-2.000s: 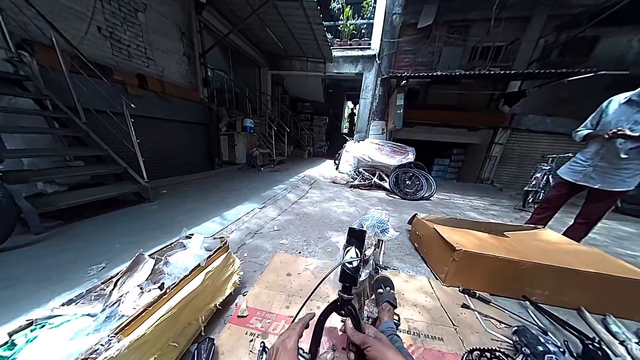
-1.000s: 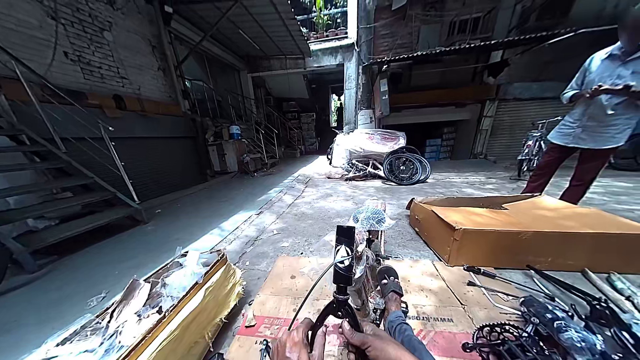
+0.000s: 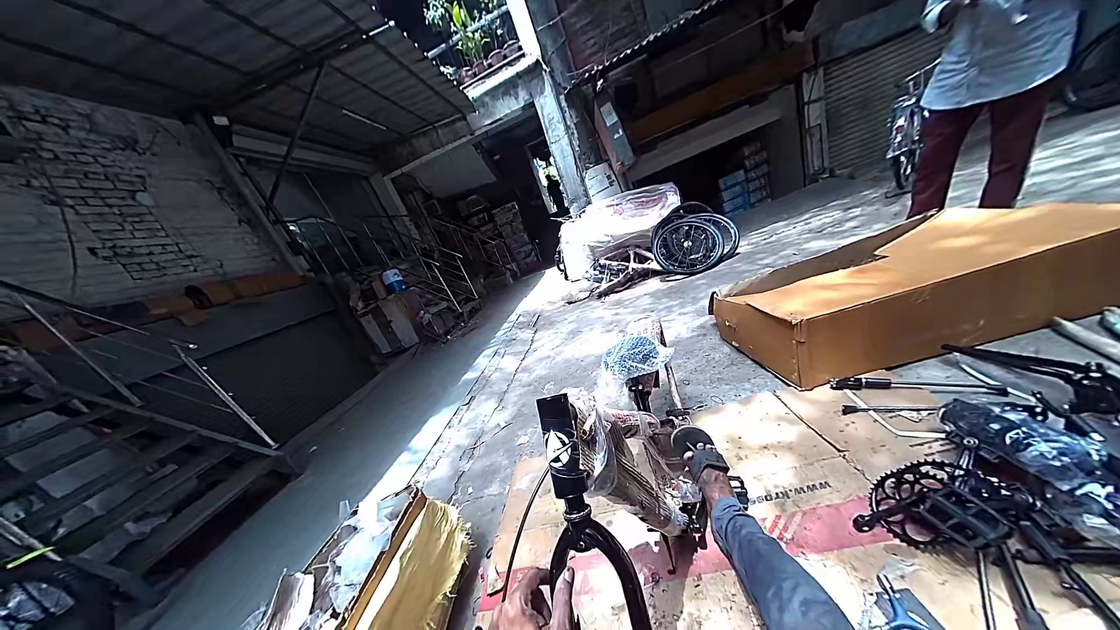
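Observation:
A black bicycle fork, legs toward me, sits in the head tube of a bicycle frame wrapped in clear plastic and cardboard. My left hand, at the bottom edge, grips the fork's left leg between fingers and thumb. My right hand is out of view. A thin black cable curves down beside the fork. Bubble wrap covers the far end of the frame. A sandaled foot below a grey trouser leg rests against the frame's right side.
Flattened cardboard lies underneath. At right are a crankset, other bicycle parts and a brown carton. A box with plastic scraps stands at lower left. A person stands behind the carton; wrapped goods with wheels lie farther back.
My right hand, seen on the fork in both earlier frames, is out of view now. My left hand remains at the fork. The view has tilted.

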